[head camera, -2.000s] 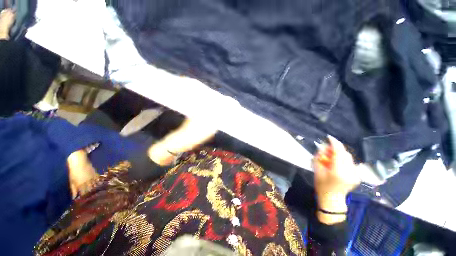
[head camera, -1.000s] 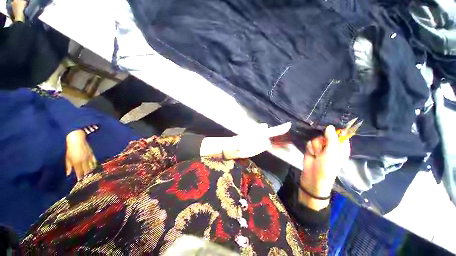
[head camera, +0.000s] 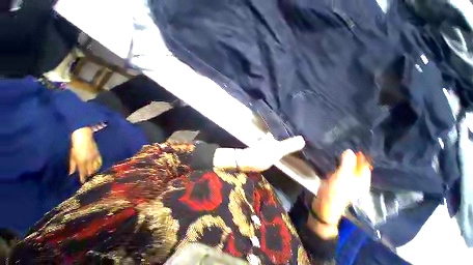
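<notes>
A dark navy denim jacket (head camera: 321, 98) lies across the white-topped table, with a stitched seam along its near edge. My left hand (head camera: 259, 157) is at that near edge, fingers pointing right and their tips against the dark cloth. Glare hides whether they pinch it. My right hand (head camera: 342, 183) is blurred and closed around thread snips (head camera: 366, 164); only a bit of their red-orange handle shows, and the tip is not clear. It is over the jacket's lower near edge, right of my left hand.
The table's white edge (head camera: 207, 106) runs diagonally. Pale grey cloth (head camera: 386, 207) shows beneath the jacket at right. A blue crate (head camera: 363, 243) is below the table. Another person's hand (head camera: 84, 154) rests on blue clothing at left. A brown wooden stool (head camera: 96, 72) stands behind.
My left hand came in from the left to the jacket's edge. The snips' open blades, seen a second ago, no longer show clearly. The jacket's panels have shifted and its stitched pocket lines look blurred.
</notes>
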